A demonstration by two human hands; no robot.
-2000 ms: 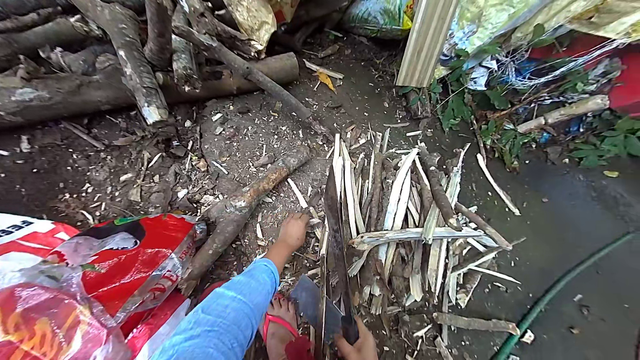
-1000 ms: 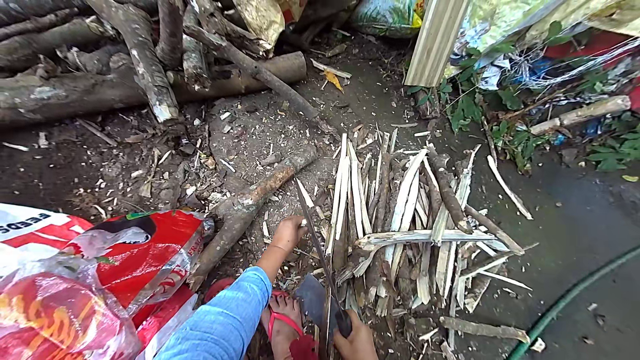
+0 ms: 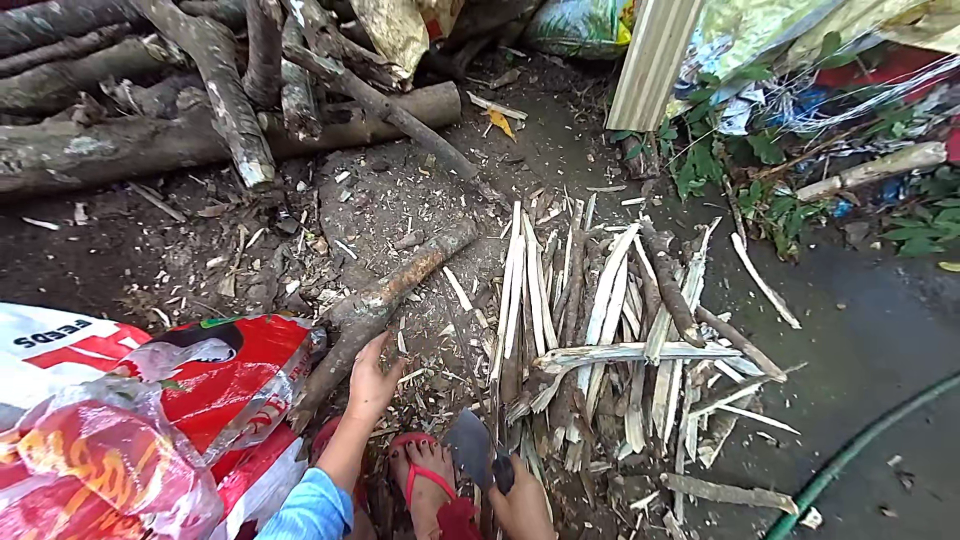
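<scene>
My left hand (image 3: 373, 382) has its fingers apart and holds nothing, close beside a thick bark-covered branch (image 3: 382, 296) lying on the soil. In my right hand (image 3: 517, 499), at the bottom, is the dark handle of a broad-bladed knife (image 3: 470, 444). The blade lies over the ground by my foot in a red flip-flop (image 3: 424, 480). Right of it spreads a pile of split firewood sticks (image 3: 604, 315), with one pale split piece (image 3: 637, 354) across the top.
Logs (image 3: 97, 154) are stacked at the upper left. A red and white plastic feed sack (image 3: 232, 367) lies at the left. A wooden board (image 3: 654, 67) stands at the top right, near leafy plants (image 3: 772, 210). A green hose (image 3: 862, 442) curves at the lower right.
My left hand has moved left, away from the dark strip of wood beside the pile, toward the thick branch. The strip, upright-looking in the earlier frames, is no longer at my left hand.
</scene>
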